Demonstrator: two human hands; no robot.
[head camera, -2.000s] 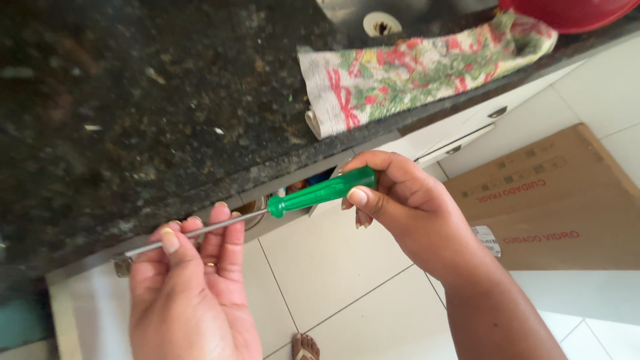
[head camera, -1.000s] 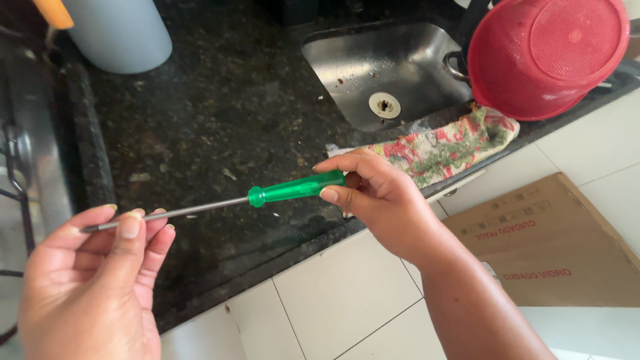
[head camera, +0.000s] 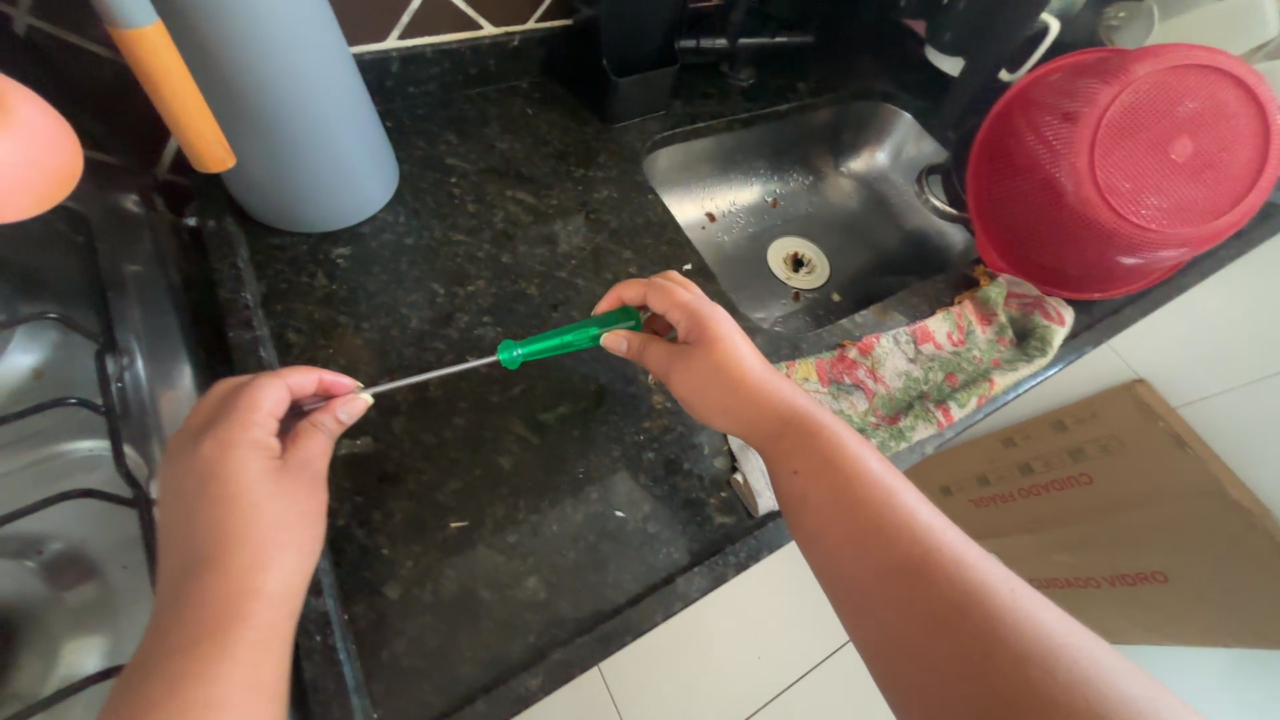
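A screwdriver (head camera: 565, 340) with a translucent green handle and a thin metal shaft is held level above the dark granite counter (head camera: 480, 560). My right hand (head camera: 690, 350) pinches the end of the handle between thumb and fingers. The far part of the shaft is pinched by my left hand (head camera: 270, 430), whose fingers hide the tip.
A steel sink (head camera: 830, 210) is set in the counter beyond my right hand. Near it are a patterned cloth (head camera: 920, 365) and a red plastic colander (head camera: 1120, 170). A gas stove (head camera: 70, 450) lies left, a grey cylinder (head camera: 290, 110) behind. Cardboard (head camera: 1100, 510) is low at right.
The view has swung toward the stove and sink. Both hands keep hold of the screwdriver, now over the counter rather than by its front edge. My left hand has turned from palm up to knuckles up.
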